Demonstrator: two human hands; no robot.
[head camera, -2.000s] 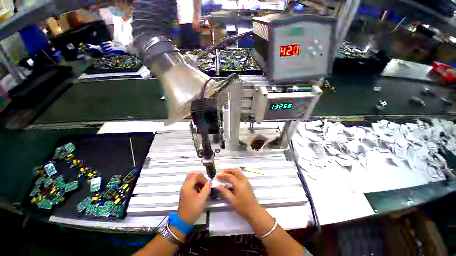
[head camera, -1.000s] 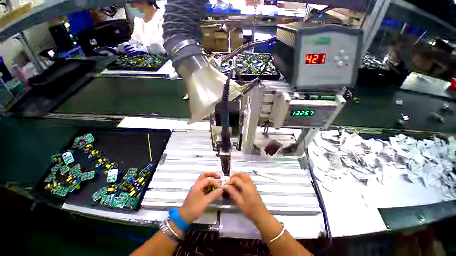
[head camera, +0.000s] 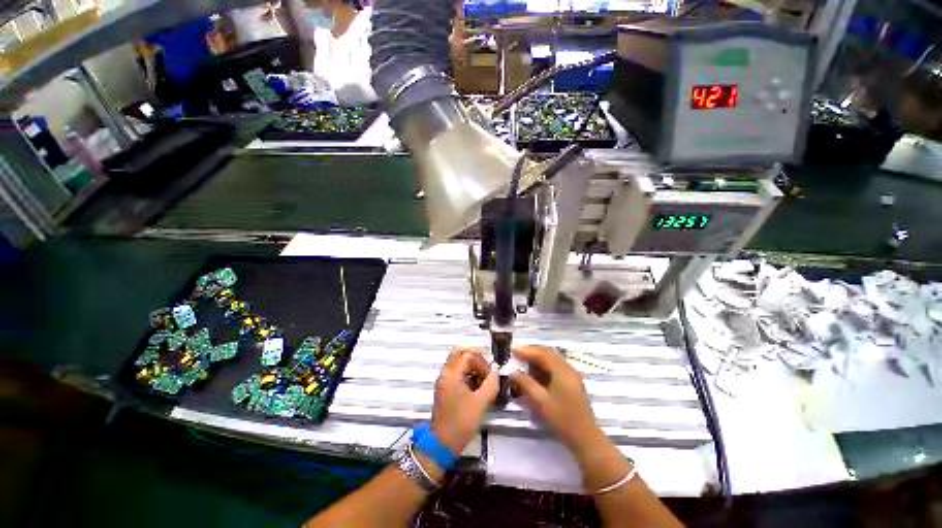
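My left hand and my right hand meet at the tip of the black soldering iron. Their fingertips pinch a small white part between them, right under the tip. The part is mostly hidden by my fingers, and I cannot tell whether a board is on it. A small dark fixture shows between my hands. Green circuit boards with yellow and dark components lie in the black tray at left.
White plastic parts are heaped at right. The fume hood hangs above left of the iron. The temperature controller and counter stand behind right. A thin pale tool lies on the ribbed base. A person sits beyond the belt.
The view has swung, so the scene sits further right. The counter went from 13256 to 13257. Yellow bits seen at my left fingertips a second ago no longer show; both hands remain under the iron.
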